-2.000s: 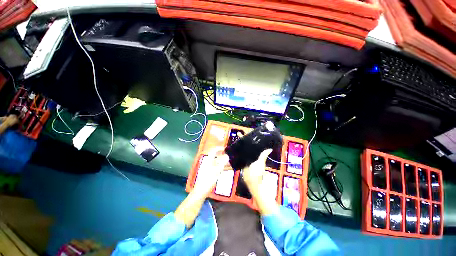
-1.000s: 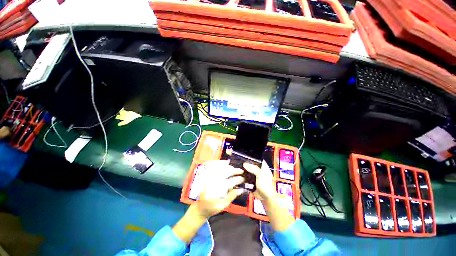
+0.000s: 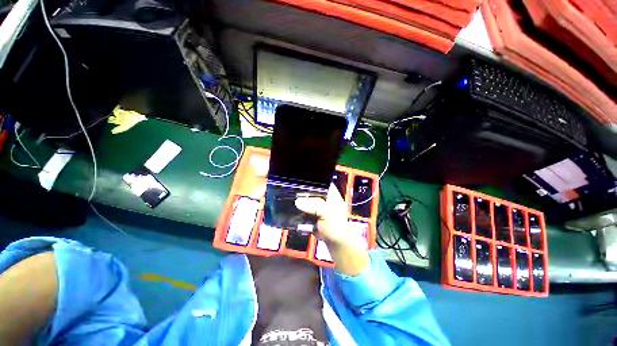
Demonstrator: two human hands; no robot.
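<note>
My right hand (image 3: 328, 215) holds a dark slab like a smartphone (image 3: 304, 145) above the front tray. The slab shows a black upper panel and a shinier lower part with a bright band between; I cannot tell if this is one piece or two. My thumb lies on the lower part. The orange-red front tray (image 3: 220, 233) holds phones, white-faced at the lower left and black at the upper right. A thin white cord runs at its right side. My left forearm and blue sleeve show at the lower left; the left hand is out of the picture.
The monitor (image 3: 304, 81) stands behind the front tray. A scanner (image 3: 404, 211) with dark cord lies right of it, then a second tray (image 3: 446, 236) of black phones. A loose phone (image 3: 147, 187) and white card (image 3: 163, 157) lie left. Computer towers stand either side; trays hang overhead.
My left hand has left the slab and gone out of the picture at the left. My right hand keeps the slab, now raised and larger in view. The whole scene has shifted left.
</note>
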